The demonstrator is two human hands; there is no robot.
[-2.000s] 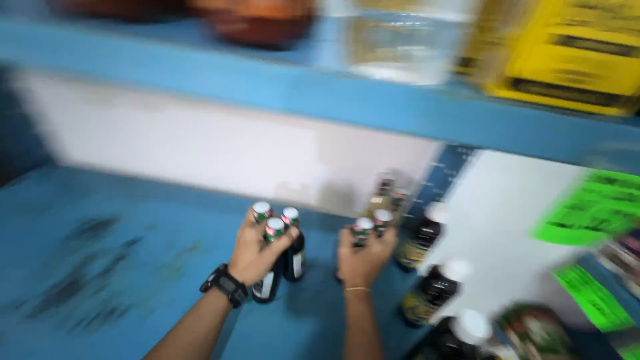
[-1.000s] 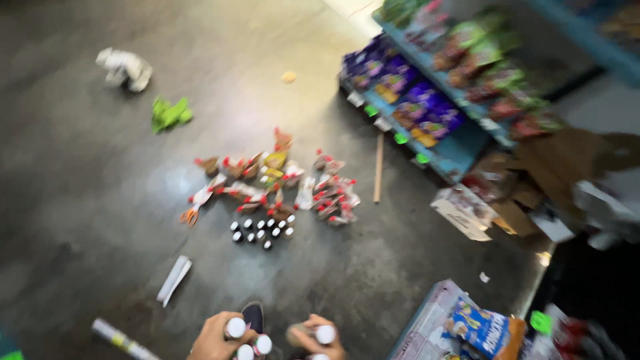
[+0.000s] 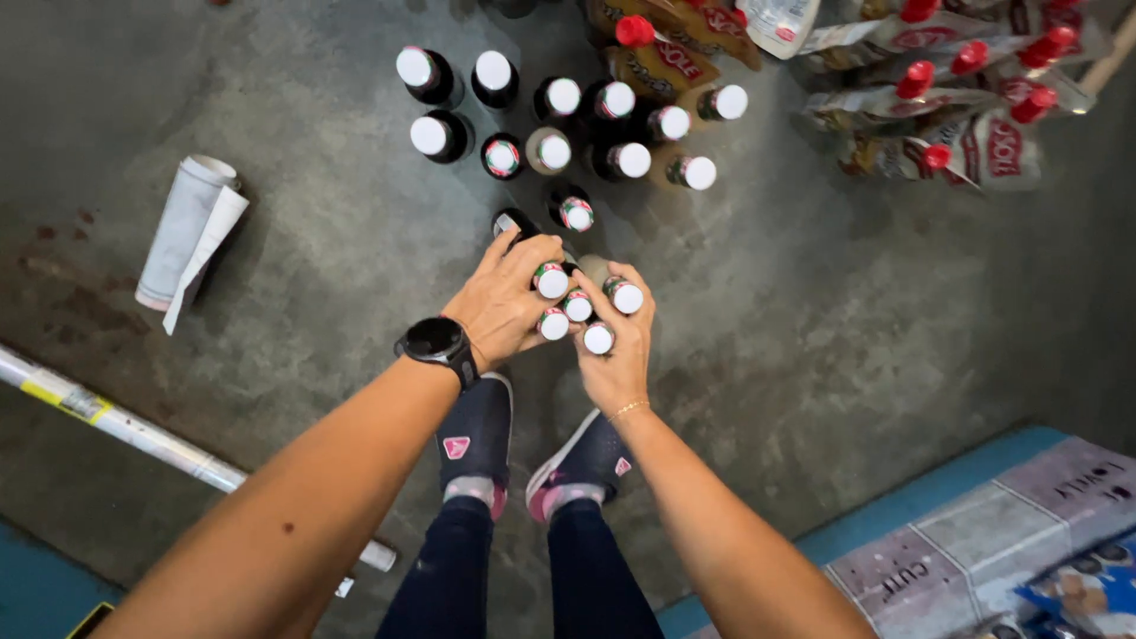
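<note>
My left hand (image 3: 510,297) is closed around a few white-capped bottles (image 3: 551,280), held upright low over or on the concrete floor. Touching or nearly touching it, my right hand (image 3: 619,342) grips two more white-capped bottles (image 3: 624,296), one of them with pale contents. Whether the bottles' bases rest on the floor is hidden. A dark bottle (image 3: 513,224) shows just beyond my left fingers. Past it, several dark and pale bottles with white caps (image 3: 550,151) stand grouped on the floor. A black watch is on my left wrist, a thin bracelet on my right.
Red-capped pouches (image 3: 941,115) lie at the upper right, with brown sauce pouches (image 3: 670,62) beside the bottle group. A rolled paper sheet (image 3: 182,235) and a long wrapped roll (image 3: 142,430) lie at left. A blue shelf edge (image 3: 932,484) with packets is at lower right. My shoes are below my hands.
Two seconds ago my hands gripped bottles on a blue shelf; now they hold bottles low by the group on the floor. The view has swung down from the shelf.
</note>
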